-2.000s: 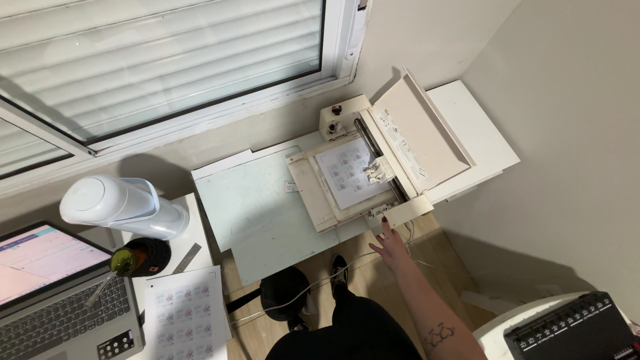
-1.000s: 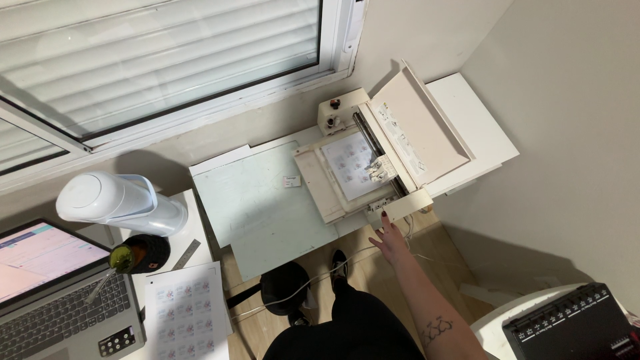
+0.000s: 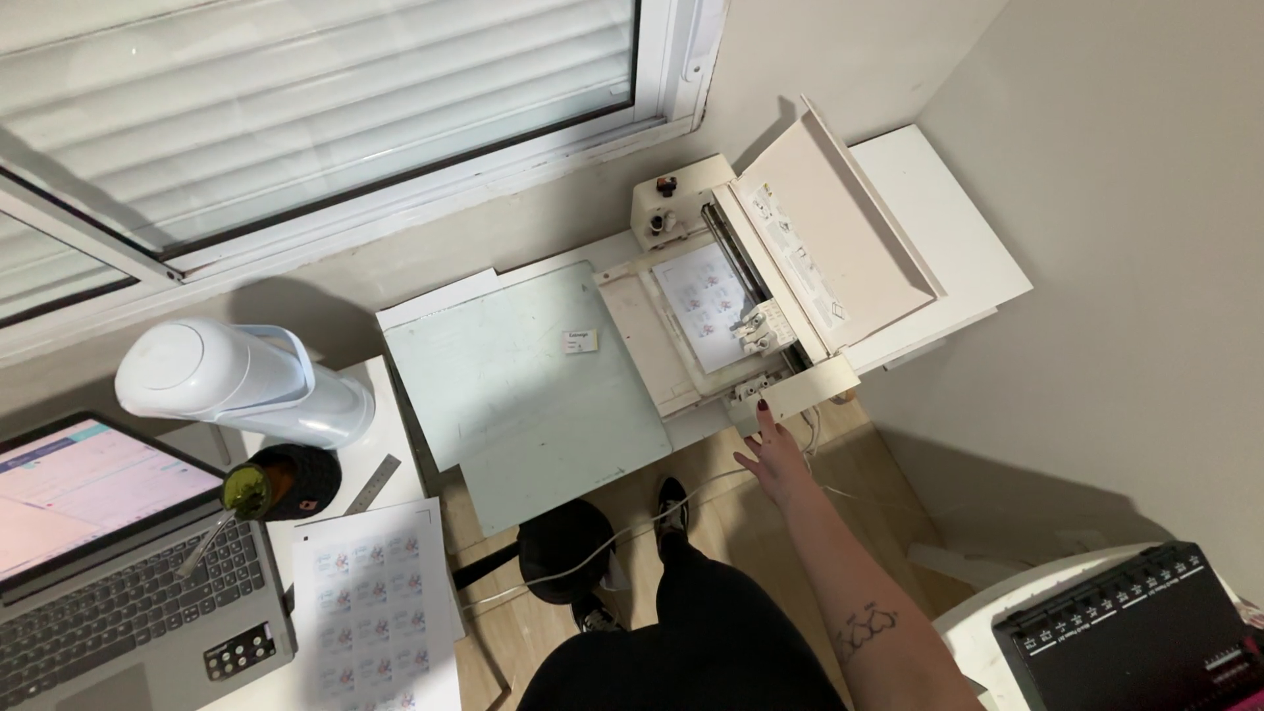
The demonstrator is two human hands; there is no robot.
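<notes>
My right hand (image 3: 772, 456) reaches to the front end of a cream cutting plotter (image 3: 829, 383), its index fingertip at the controls there and its other fingers spread, holding nothing. The plotter's lid (image 3: 839, 227) stands raised. Under its rail, a white sheet printed with small colored designs (image 3: 706, 306) lies on a cutting mat (image 3: 647, 370), partly beneath the blade carriage (image 3: 768, 328). My left hand is not in view.
A pale board (image 3: 533, 395) with a small card (image 3: 580, 342) lies left of the plotter. At left are a laptop (image 3: 128, 592), a thermos (image 3: 247, 380), a drinking cup with a metal straw (image 3: 247, 491), a steel ruler (image 3: 373, 484) and a printed sheet (image 3: 370, 612). A black case (image 3: 1116, 632) sits lower right.
The printed sheet and mat have shifted relative to the plotter's rail. My right hand stays by the plotter's front end.
</notes>
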